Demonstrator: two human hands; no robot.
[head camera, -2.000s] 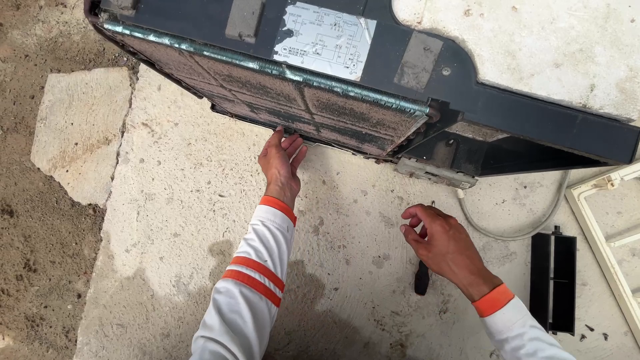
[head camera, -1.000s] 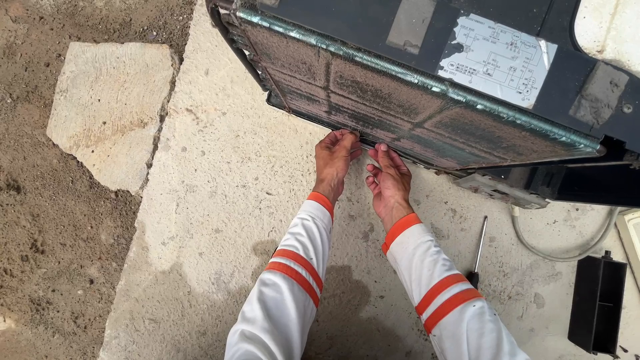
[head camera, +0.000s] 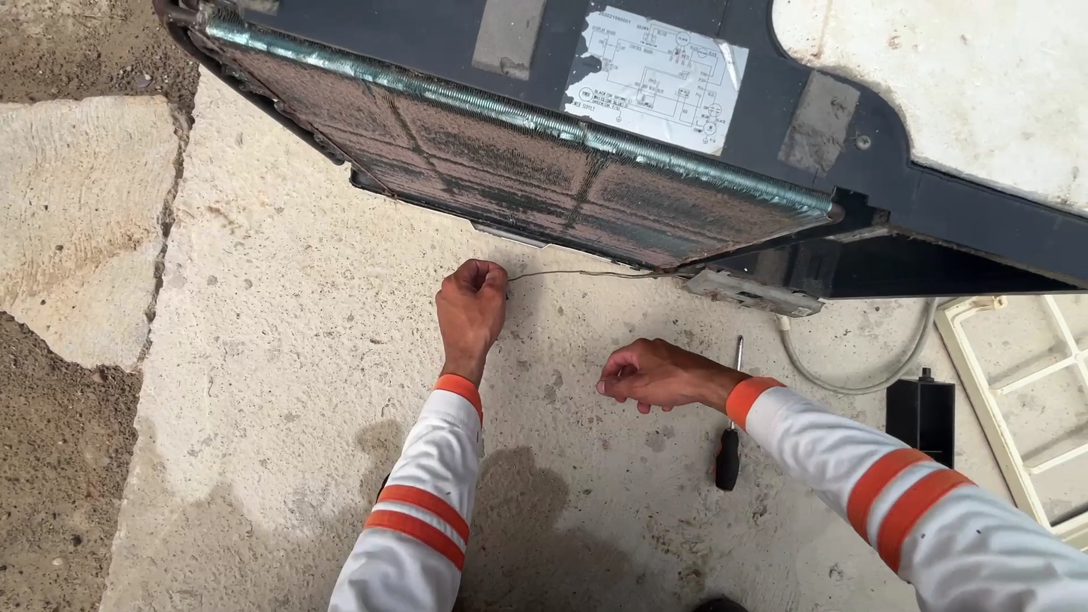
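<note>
My left hand (head camera: 472, 308) pinches the end of a thin wire (head camera: 586, 273), which runs right to a small grey bracket-like part (head camera: 752, 291) at the lower corner of an air conditioner unit. Dust coats the finned coil (head camera: 510, 157) of the unit, just beyond my hands. A torn wiring diagram label (head camera: 654, 81) is stuck to the dark housing (head camera: 884, 183). Over the concrete my right hand (head camera: 650, 374) is held with curled fingers; whether something small is between them I cannot tell. Right of it lies a screwdriver (head camera: 728, 459) with a dark handle.
A grey cable (head camera: 858, 389) loops over the concrete at the right, near a black plastic box (head camera: 920, 421) and a cream grille frame (head camera: 990, 399). A broken concrete slab (head camera: 81, 221) and bare soil (head camera: 59, 476) lie at the left.
Both hands were together at the coil's lower edge a second ago. Now they are apart, away from the edge, and the wire is drawn out from the unit in my left hand.
</note>
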